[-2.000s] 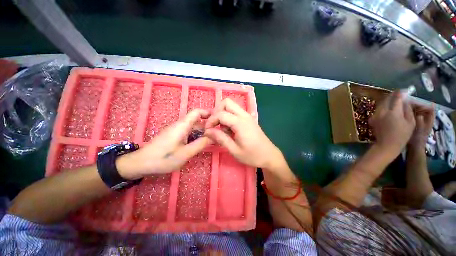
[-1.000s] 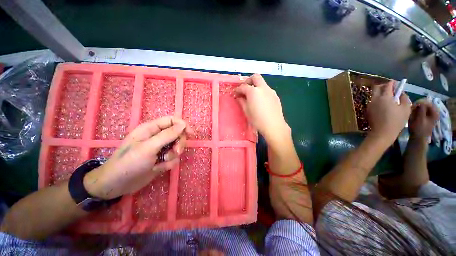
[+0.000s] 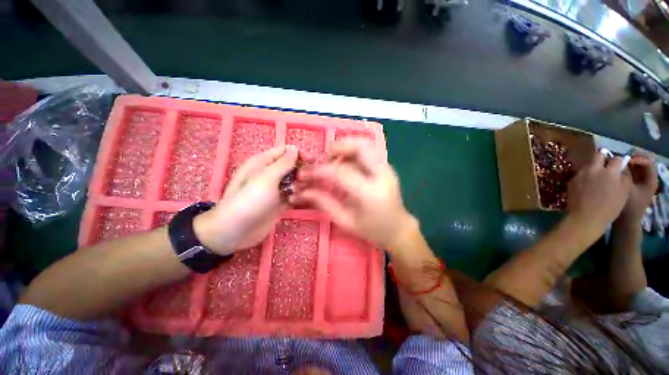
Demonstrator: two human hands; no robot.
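Observation:
The pink foam tray lies in front of me, with two rows of pockets. Most pockets hold many tiny shiny metal rings; the lower right pocket shows bare pink foam. My left hand is over the middle of the tray, its fingers curled around a small cluster of dark parts at the fingertips. My right hand is blurred and close beside it, its fingers by the same dark parts; whether it holds any cannot be made out.
A crumpled clear plastic bag lies left of the tray. A pale rail and a post stand beyond it. At right, a cardboard box holds coppery bits; another person's hands are beside it. Dark metal units stand farther off.
My right hand has moved left from the upper right pocket to my left hand. My left hand has moved slightly up and right. The view has shifted a little.

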